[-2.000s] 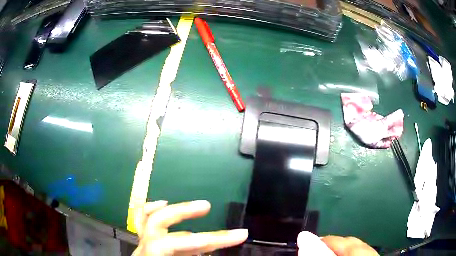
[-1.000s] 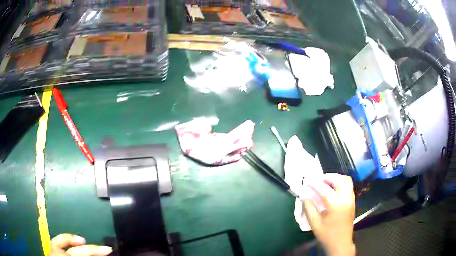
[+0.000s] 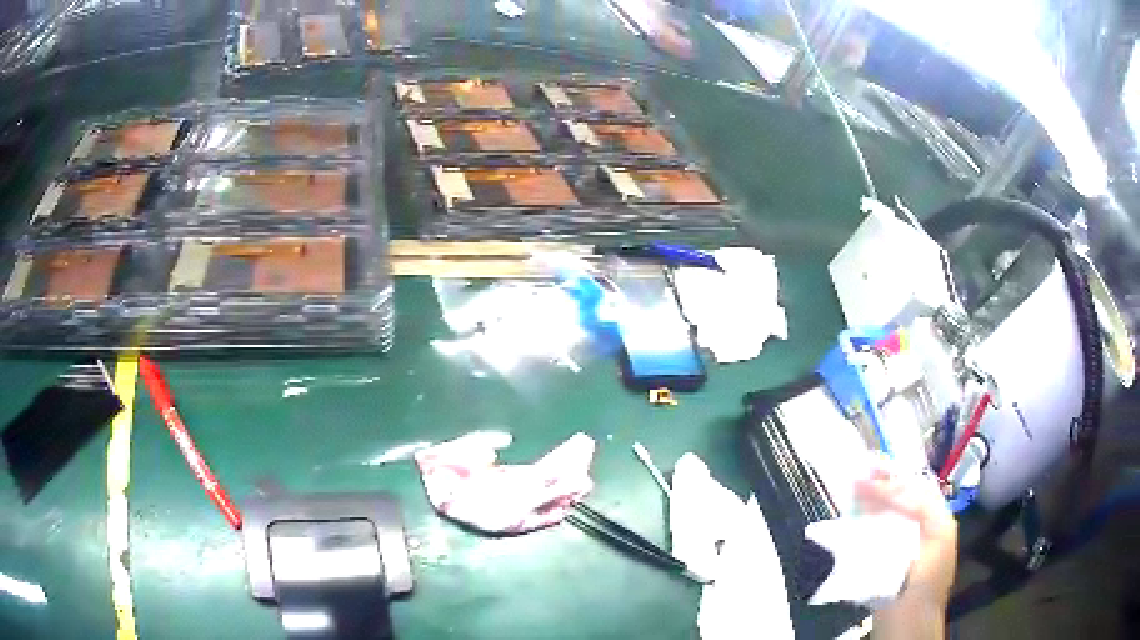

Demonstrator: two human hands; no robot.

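My right hand (image 3: 923,531) is at the lower right with a white wipe (image 3: 863,556) pinched at its fingers, in front of the blue basket and over the stacked dark panels (image 3: 790,481). The glossy black screen (image 3: 328,563) lies in the dark grey jig (image 3: 260,550) at the lower left; its lower part is cut off by the picture's edge. More white wipes (image 3: 725,556) lie on the mat left of my right hand. My left hand is out of the picture.
Clear blister trays (image 3: 369,294) hold copper-brown parts at the back. A red marker (image 3: 188,444), pink-and-white cloth (image 3: 500,488), dark tweezers (image 3: 631,540) and blue-black part (image 3: 660,356) lie on the mat. A blue basket (image 3: 853,375) stands right, beside a black hose (image 3: 1085,313).
The view has tilted up, showing more trays. My right hand has moved right from the wipes on the mat and now holds a white wipe clear of them. My left hand has left the picture.
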